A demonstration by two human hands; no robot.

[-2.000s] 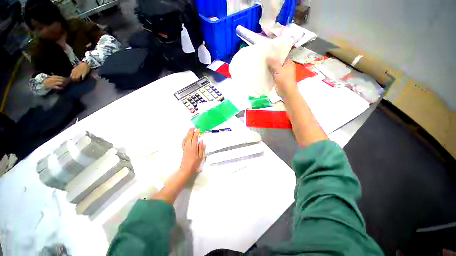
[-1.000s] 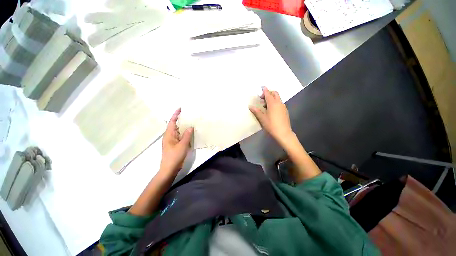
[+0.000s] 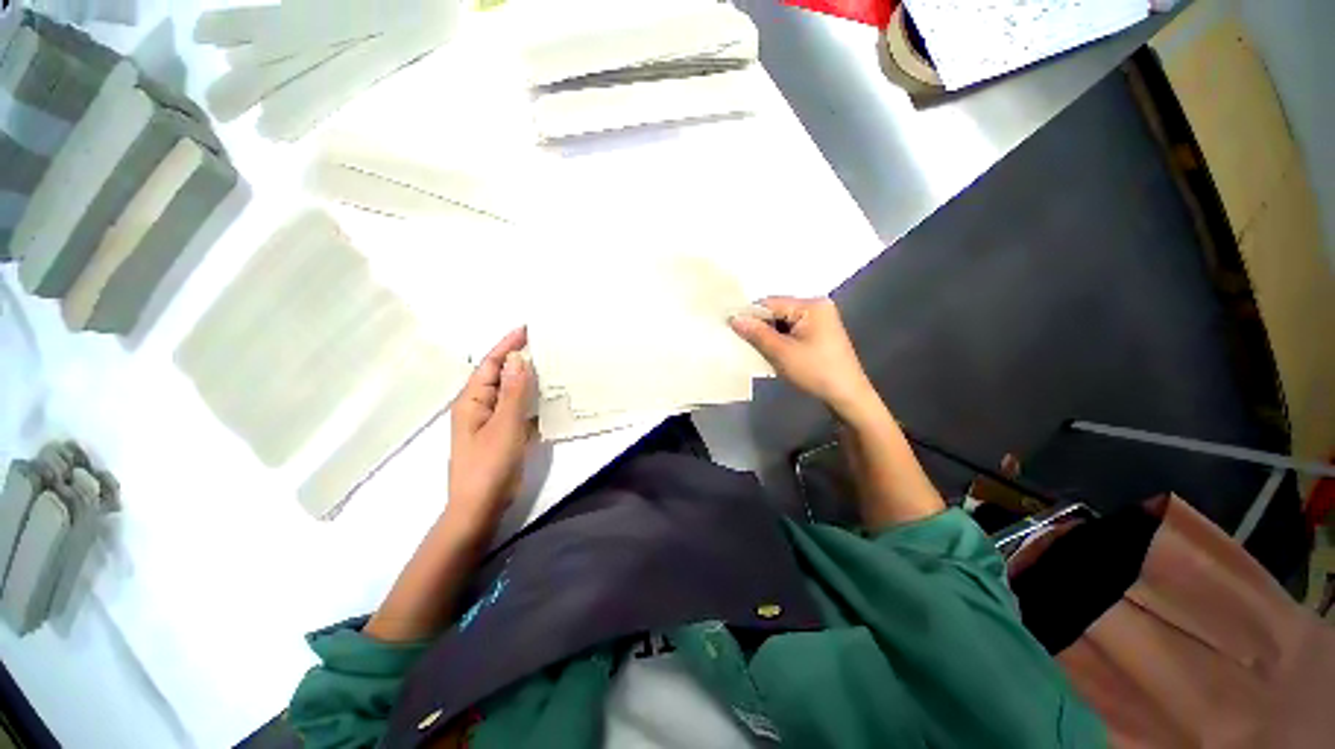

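Note:
Pale cut strips (image 3: 644, 351) lie overlapped in a stepped sheet at the table's front edge, with uneven ends at the left side. My left hand (image 3: 495, 417) is at their left end, with thumb and fingers close together by the edge; whether it pinches a strip is hard to tell. My right hand (image 3: 802, 348) pinches the right end between thumb and fingers. An overlapped layout of grey-beige strips (image 3: 300, 344) lies flat to the left. Loose strips (image 3: 403, 187) lie beyond it.
Thick strip stacks (image 3: 125, 220) stand at the far left, a smaller bundle (image 3: 51, 534) at the lower left. Paired stacks (image 3: 644, 73) lie beyond my hands. A tape roll (image 3: 908, 62), written sheet (image 3: 1010, 32) and red piece (image 3: 849, 8) are at the top right. A chair frame (image 3: 1047, 520) is below right.
My right hand has moved slightly down and closed on the strips' right end. My left hand has shifted slightly left. The stepped edges show more clearly, and the table things have shifted slightly in view.

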